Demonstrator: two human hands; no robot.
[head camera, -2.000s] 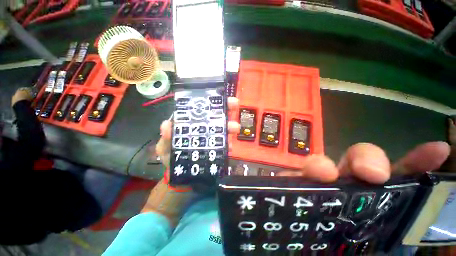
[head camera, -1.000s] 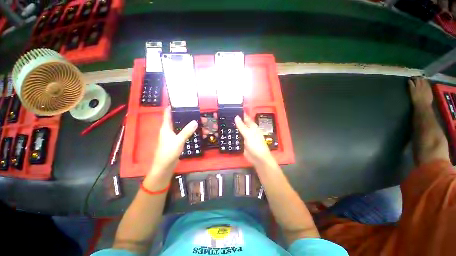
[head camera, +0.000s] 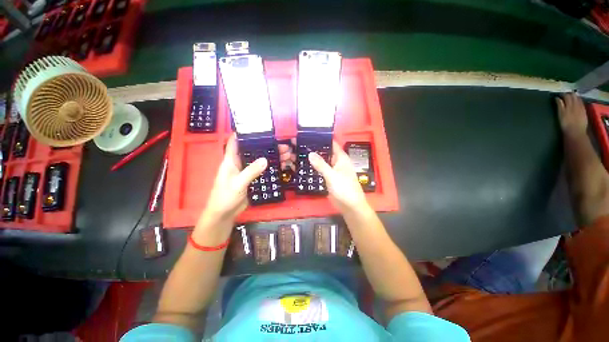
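Observation:
My left hand (head camera: 232, 182) holds an open flip phone (head camera: 248, 97) with its thumb on the black keypad; the screen glows white. My right hand (head camera: 338, 179) holds a second open flip phone (head camera: 318, 93), thumb also on the keypad, screen glowing white. Both are above the red phone tray (head camera: 170, 194). Another open flip phone (head camera: 204, 90) stands in the tray's top left, and one beside it (head camera: 237, 48) is mostly hidden. A closed flip phone (head camera: 360, 165) lies in the lower right pocket. Another closed one, between my hands, is partly hidden.
Several batteries (head camera: 290, 239) lie before the tray. Left are a red marker pen (head camera: 140, 150), a slim pen (head camera: 159, 184), a desk fan (head camera: 67, 110) and another phone tray (head camera: 63, 217). The green conveyor belt (head camera: 427, 53) runs behind. A neighbour's arm (head camera: 584, 153) reaches in at right.
Both phones have gone from close to the camera down to above the tray. Since one second ago they have moved slightly, their tops now leaning a little apart; the view has shifted slightly.

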